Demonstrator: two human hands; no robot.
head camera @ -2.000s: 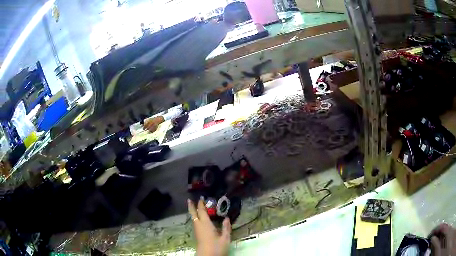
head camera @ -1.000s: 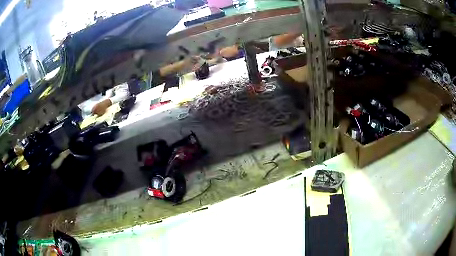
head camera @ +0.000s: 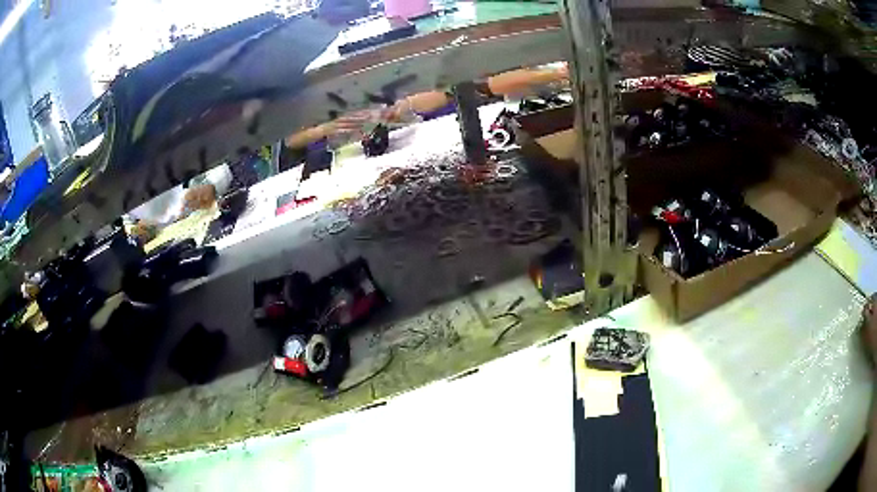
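A thin strip of skin point(head camera: 870, 322) shows at the right edge, cut off; it looks like part of my right hand or arm, and what it holds is hidden. My left hand is out of the picture. A black unit with a round pale centre and a red-and-white patch point(head camera: 314, 354) sits on the shelf. Two more black units point(head camera: 281, 298) point(head camera: 351, 293) lie just behind it. On the bench a silver-grey speckled tin point(head camera: 616, 348) stands at the head of the black mat point(head camera: 615, 437), with yellow paper point(head camera: 600, 392) beside and below it.
An upright metal post point(head camera: 601, 163) stands behind the tin. Right of it is an open cardboard box point(head camera: 697, 296) holding black units. Pale rings point(head camera: 452, 207) lie heaped on the shelf, dark housings point(head camera: 163, 274) at left. Another black unit point(head camera: 120, 473) is cut off at lower left. People's arms point(head camera: 418, 104) show opposite.
My left hand has let go of the shelf unit and left the picture. The view has swung right, and the right-hand unit and hand seen at first are gone from view, leaving skin at the edge.
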